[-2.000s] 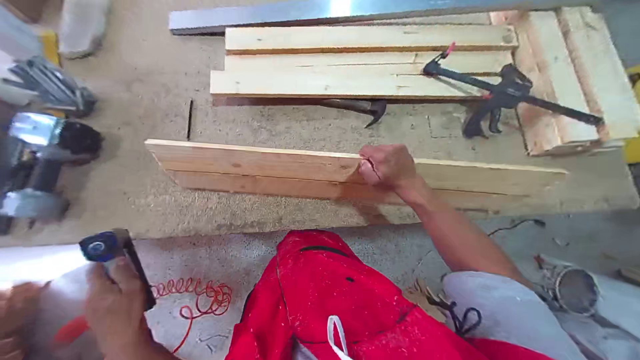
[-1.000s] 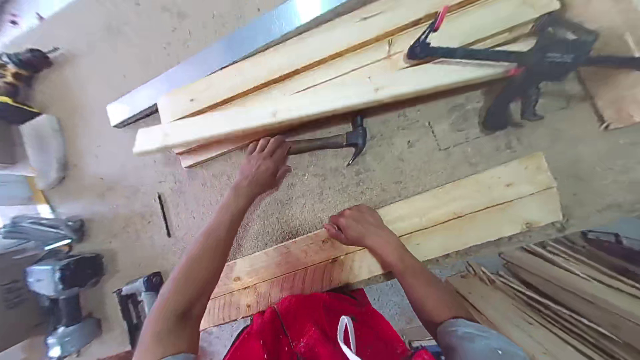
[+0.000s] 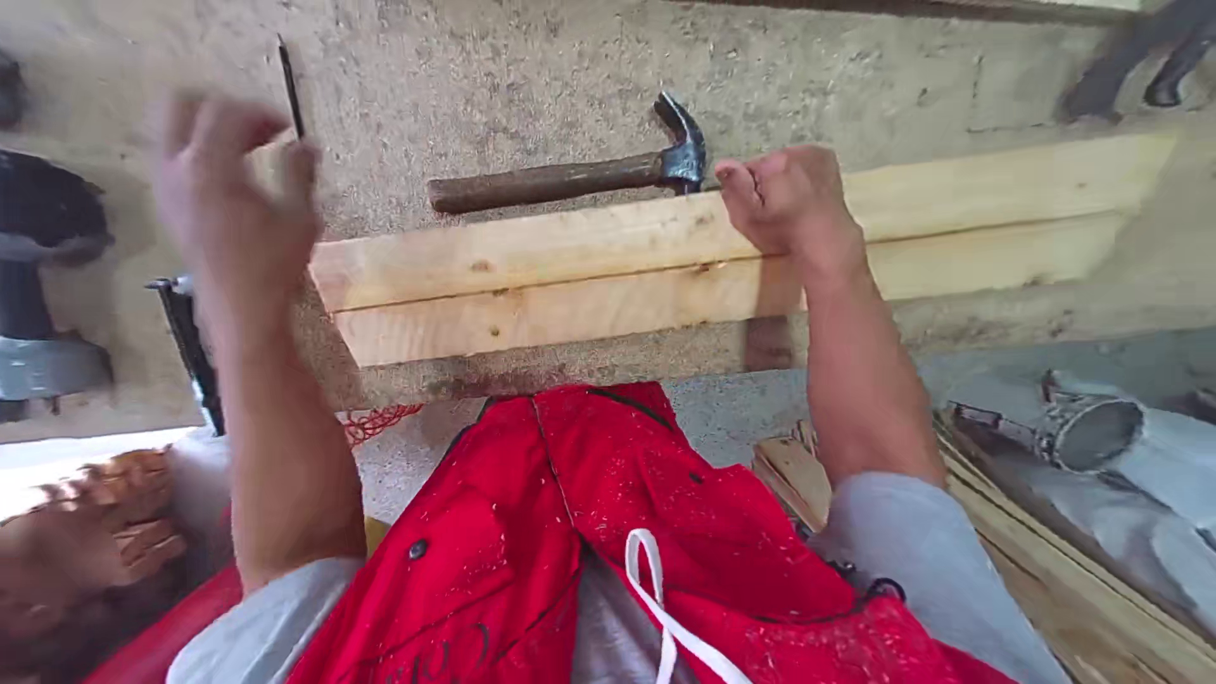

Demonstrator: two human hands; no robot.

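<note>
My right hand (image 3: pixel 793 199) grips the upper edge of two long pine boards (image 3: pixel 570 271), which lie side by side with a narrow seam between them. Raised left of the boards' near end, my left hand (image 3: pixel 237 180) is blurred, its fingers apart and nothing seen in it. A claw hammer (image 3: pixel 560 182) with a wooden handle lies just beyond the boards, its head close to my right hand. Past my left fingers is a thin dark pencil-like stick (image 3: pixel 291 85). A black and grey tool (image 3: pixel 190 342), perhaps a nailer, stands partly behind my left forearm.
At the far left of the workbench (image 3: pixel 456 104) lies a grey and black power tool (image 3: pixel 43 285). Part of a black clamp (image 3: pixel 1140 66) shows at the upper right. Below the bench edge are wood strips (image 3: pixel 1054 560), a white bucket-like container (image 3: pixel 1092 432) and a coiled red hose (image 3: pixel 380 425).
My left hand has moved away from beside the hammer handle to the left. The hammer, then partly under the stacked boards' edge, now lies by the two boards. The view has shifted and turned.
</note>
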